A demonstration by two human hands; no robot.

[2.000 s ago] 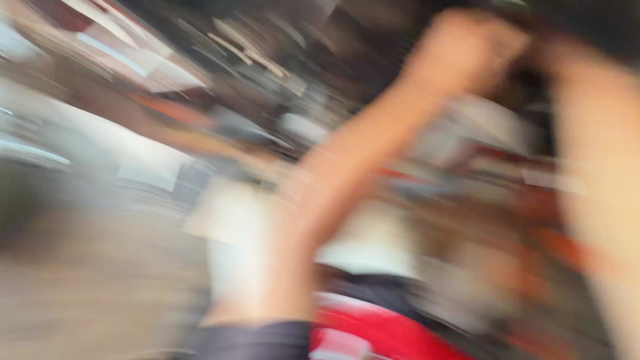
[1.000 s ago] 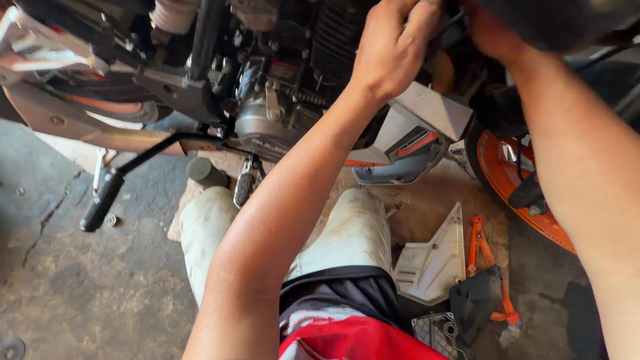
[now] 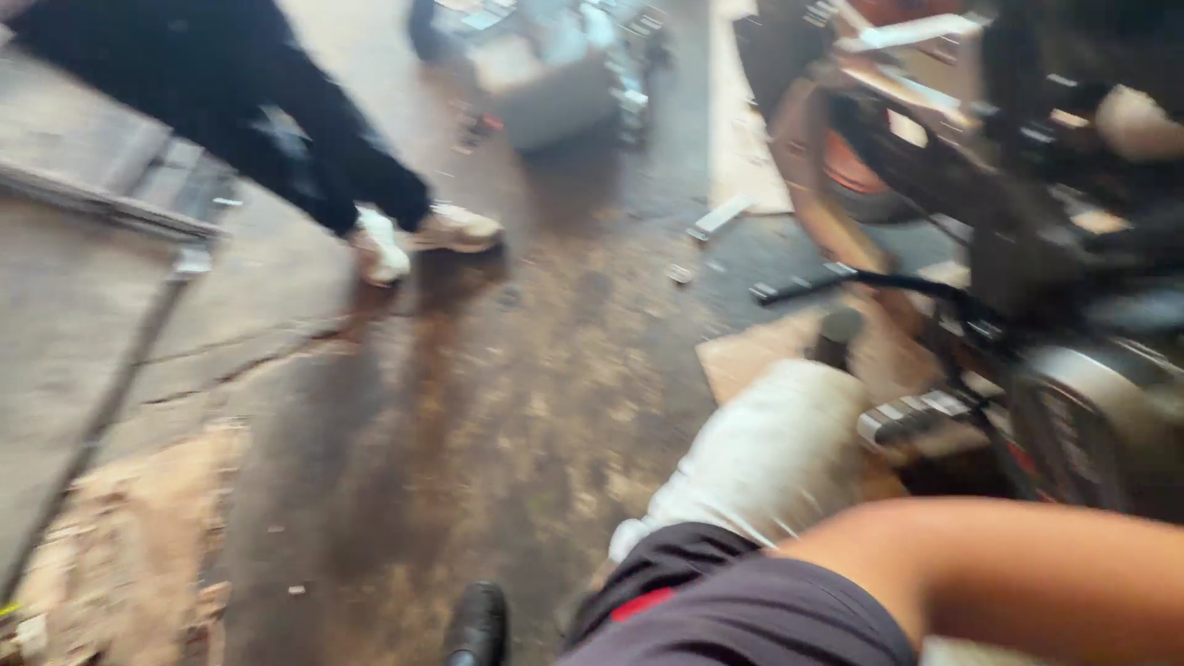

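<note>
Neither of my hands shows in the head view. One bare forearm (image 3: 1045, 564), below a dark sleeve, reaches out past the right edge, so what its hand touches is hidden. Along the right side stands a partly stripped motorcycle with a dark frame (image 3: 1004, 176). Its black foot lever (image 3: 800, 284) sticks out to the left, above a ribbed footpeg (image 3: 916, 414). A rounded metal engine cover (image 3: 1091, 379) lies at the right, blurred. My leg in light trousers (image 3: 777, 444) is bent beside the footpeg.
Another person in dark trousers (image 3: 342, 139) and light shoes stands at the upper left. A grey container (image 3: 555, 102) is on the floor at the top. Cardboard (image 3: 740, 351) lies under the motorcycle. A small metal piece (image 3: 720, 217) lies on the stained floor.
The view has swung far to the left. Both hands, seen up at the motorcycle one second ago, are out of view. Another person's legs have come into view.
</note>
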